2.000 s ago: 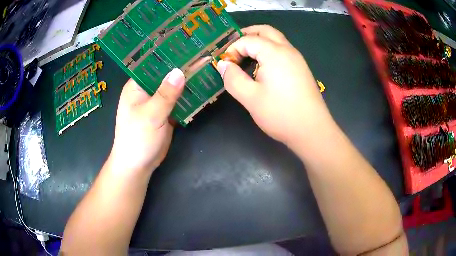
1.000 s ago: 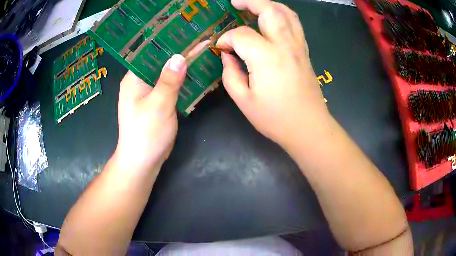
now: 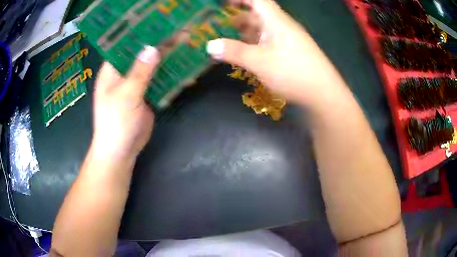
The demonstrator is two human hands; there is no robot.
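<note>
A green PCB panel [image 3: 170, 70] is held tilted, its top cut off by the picture's edge. It is blurred. Orange flex circuits [image 3: 200, 37] stick out on its right part. My left hand [image 3: 123, 105] grips its lower left edge, thumb on top. My right hand [image 3: 280, 55] is at its right side, thumb over the orange strips and other fingers blurred near the edge. Whether it holds a strip or the panel's edge cannot be told. A pile of loose flex circuits [image 3: 265, 103] lies on the mat below my right hand.
A fitted PCB panel [image 3: 65, 83] lies at the left on the dark mat [image 3: 220, 201]. A clear plastic bag [image 3: 22, 150] lies below it. A red tray [image 3: 396, 110] with dark bristly rows is at the right. Part of a blue-rimmed fan [image 3: 5, 70] is at the left edge.
Both hands and the panel have shifted left in the picture. More orange strips show on the panel's right part. The right thumb and fingers have spread apart, and the loose pile has come into view.
</note>
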